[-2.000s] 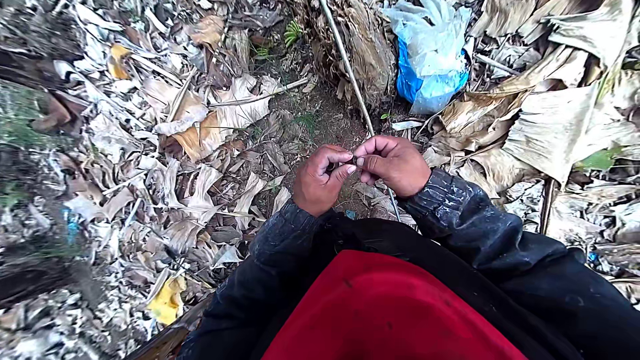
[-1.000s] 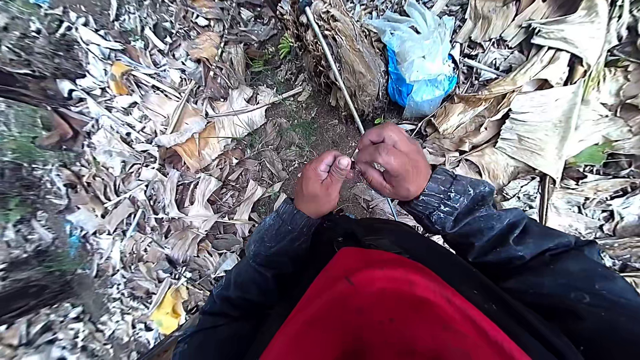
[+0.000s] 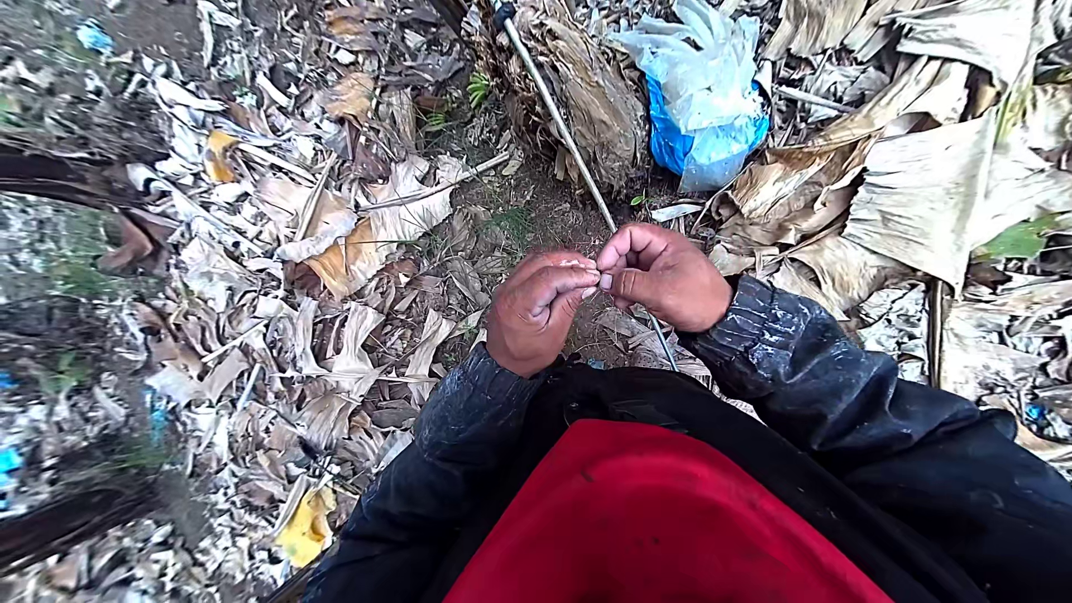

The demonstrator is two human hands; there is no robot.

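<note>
My left hand (image 3: 540,310) and my right hand (image 3: 666,276) meet at the fingertips in front of my chest. Thumb and fingers of each are pinched together; whatever may lie between them is too small to make out. A long thin rod (image 3: 561,126) with a dark knob at its far end runs behind my right hand, and its near part shows again below that hand. A red object (image 3: 653,511), whose kind I cannot tell, covers my front over the dark jacket.
A clear and blue plastic bag (image 3: 708,109) lies beside a fibrous plant stump (image 3: 590,92). Dry banana leaves (image 3: 930,184) spread at the right, leaf litter (image 3: 352,352) at the left. Dark trunks (image 3: 67,177) show at the left edge.
One second ago my hands were slightly apart, the right one more curled; now their fingertips touch again, as they did two seconds ago.
</note>
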